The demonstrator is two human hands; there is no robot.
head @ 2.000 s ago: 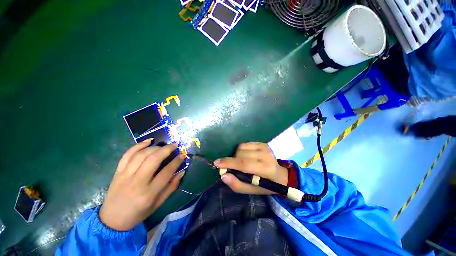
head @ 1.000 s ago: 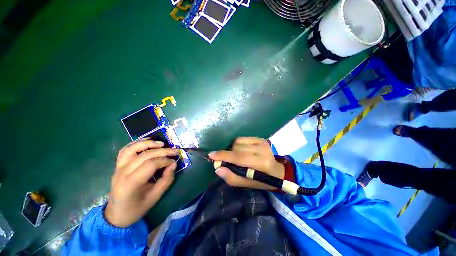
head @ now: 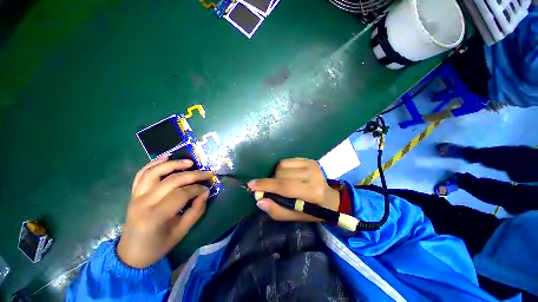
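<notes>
A blue PCB panel (head: 198,154) lies on the green mat in front of me, with dark LCD screen modules (head: 160,139) on its left side and orange flex cables (head: 196,110) on its right. My left hand (head: 165,203) presses its fingers on the near screens and the panel, partly covering them. My right hand (head: 298,191) holds the black soldering iron (head: 307,207) with cream bands like a pen. Its thin tip reaches the panel's near end beside my left fingertips. Glare hides the exact contact.
Loose LCD modules (head: 34,240) are stacked at the left. Finished panels (head: 245,19) lie at the top. A white tub (head: 413,32), the fan grille (head: 363,5) and a white tray (head: 501,17) are at upper right. A blue stool (head: 433,97) and people's legs are beyond the edge.
The iron's tip and my left fingers have shifted slightly along the panel's near end. The whole view has shifted a little. More of a person's legs and blue clothing shows at the right.
</notes>
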